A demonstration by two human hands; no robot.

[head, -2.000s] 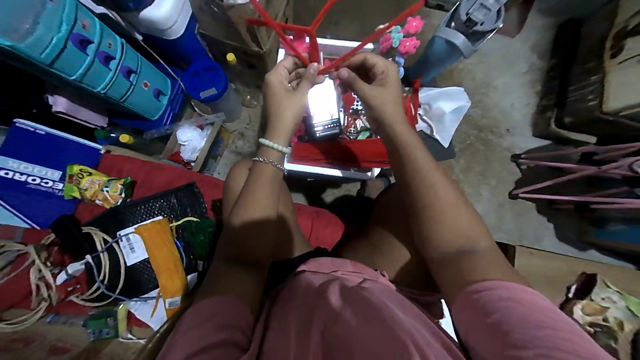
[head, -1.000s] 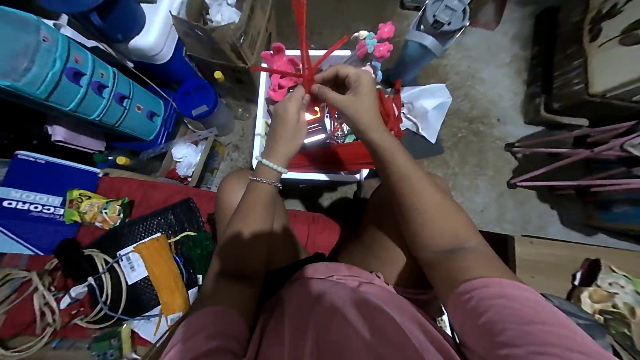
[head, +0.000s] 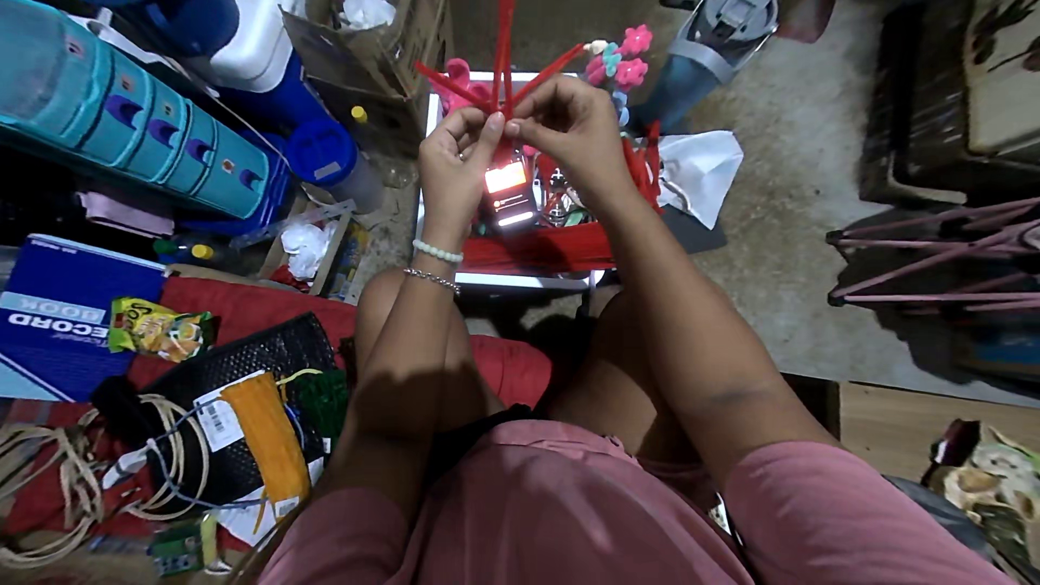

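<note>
Several red fuzzy stems, which look like pipe cleaners [head: 504,61], spread outward from a joint pinched between my hands. My left hand [head: 463,150] grips the joint with thumb and fingers. My right hand [head: 573,130] pinches the stems just beside it, the two thumbs close together. Below them a phone [head: 510,195] with a lit screen lies on a white-edged tray or small table [head: 520,281]. A bundle of red stems [head: 536,250] lies along its near edge. Pink and teal flower shapes [head: 630,71] and a pink fuzzy figure [head: 460,85] are at the far side.
A blue-grey tumbler [head: 691,65] stands at the far right of the tray, near a white sheet [head: 703,171]. To the left are teal drawers [head: 154,122], a blue-lidded container [head: 322,154] and a cardboard box [head: 366,57]. Pink folding-frame bars [head: 934,252] are at right.
The red stems, spread wide to both sides earlier, now point more upward, with two nearly upright. Both hands stay pinched at the joint.
</note>
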